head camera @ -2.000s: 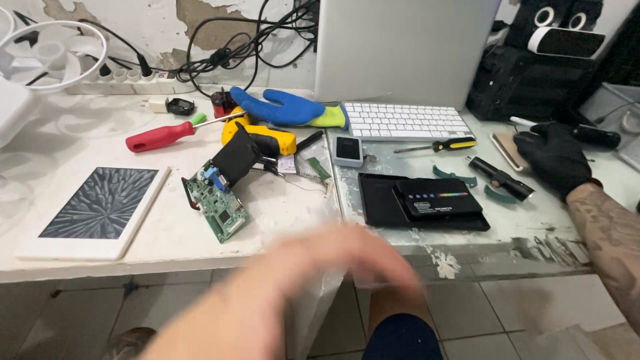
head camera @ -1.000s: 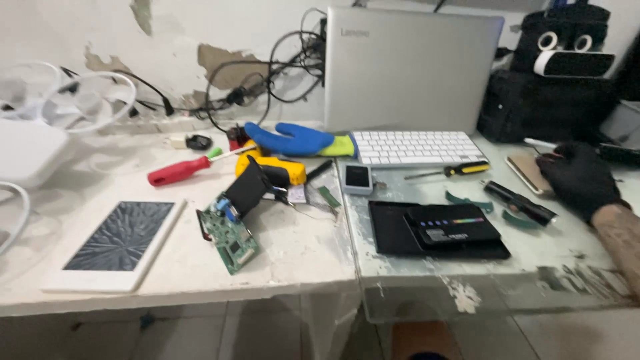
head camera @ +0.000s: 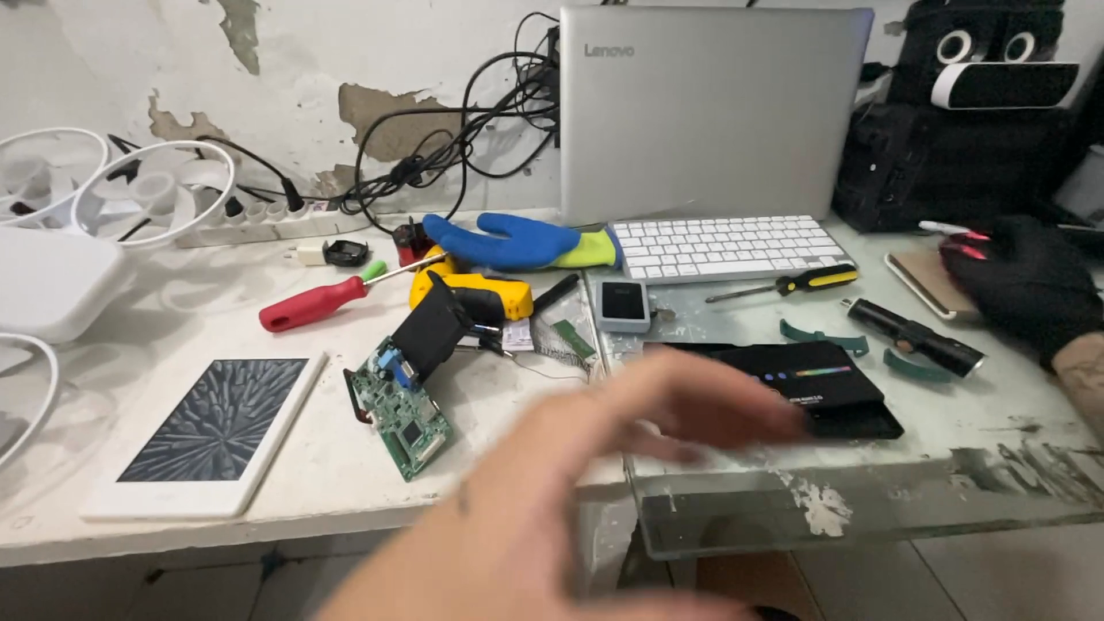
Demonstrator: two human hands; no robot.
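My left hand [head camera: 595, 457], bare and blurred, is raised over the near table edge, its fingers curved apart from the thumb with nothing between them. Behind its fingertips lies a black flat case [head camera: 828, 384] with coloured marks. My right hand [head camera: 1022, 280], in a black glove, rests at the far right against a gold-brown flat device [head camera: 931, 285]. A slim white object [head camera: 944, 228] shows by its fingers, where red light falls; the grip is unclear. A black flashlight [head camera: 914, 336] and green curved pieces [head camera: 824, 336] lie left of this hand.
A white-framed tablet [head camera: 216, 423], a green circuit board [head camera: 405, 423], a red-handled screwdriver [head camera: 315, 304], a blue glove [head camera: 509, 243], a small grey device [head camera: 623, 306], a yellow-black screwdriver [head camera: 815, 279] and a white keyboard [head camera: 729, 246] lie around. Behind stands a silver laptop [head camera: 716, 112].
My left hand was in view two seconds ago, out of view one second ago, and is back over the near edge. My right hand stays by the flat device.
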